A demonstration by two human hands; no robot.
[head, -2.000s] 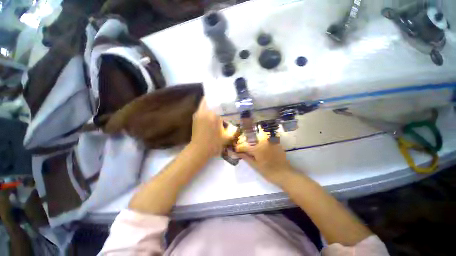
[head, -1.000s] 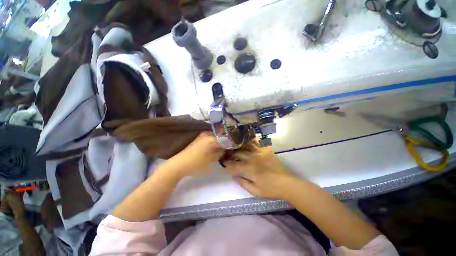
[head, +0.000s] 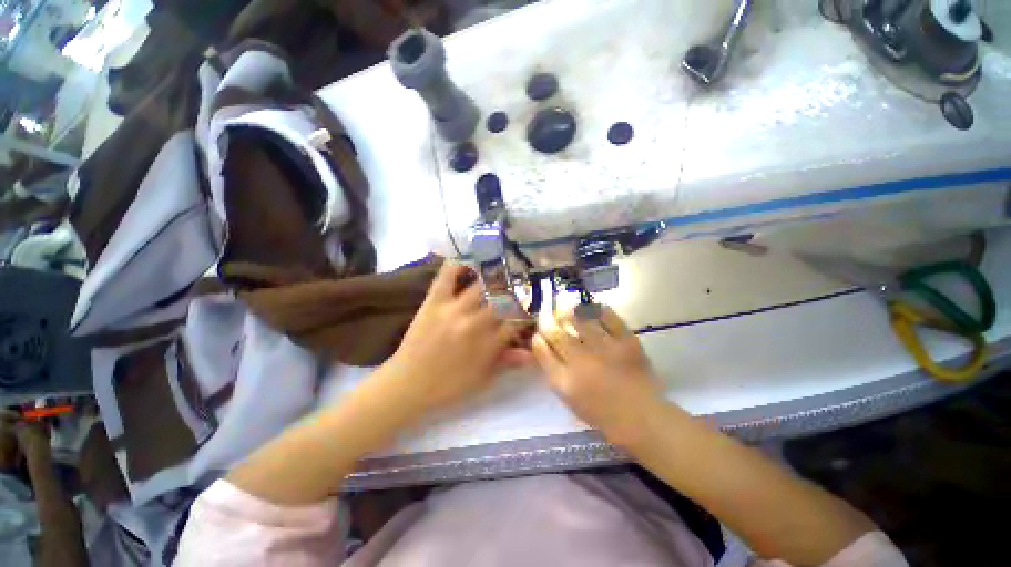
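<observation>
The garment (head: 266,205), brown with pale grey-white areas, lies crumpled left of the sewing machine head (head: 754,122). A narrow brown part (head: 344,313) of it runs right to the needle area. My left hand (head: 452,341) grips the end of this brown part just left of the presser foot. My right hand (head: 593,360) is at the presser foot, fingertips down near the lit needle area; its fingertips are partly hidden by metal parts, and whether they hold cloth is unclear. A shiny metal guard (head: 490,260) stands in front of the head.
Scissors with green and yellow handles (head: 937,321) lie right on the machine bed. The ridged grey table edge (head: 754,423) runs in front of me. A neighbouring dark grey machine part (head: 39,332) and another person's arm (head: 42,476) are at the far left. A bobbin winder (head: 915,39) sits top right.
My left hand has risen slightly and its fingers are more bent at the brown cloth. My right hand has shifted, with its fingers now pointing up toward the presser foot.
</observation>
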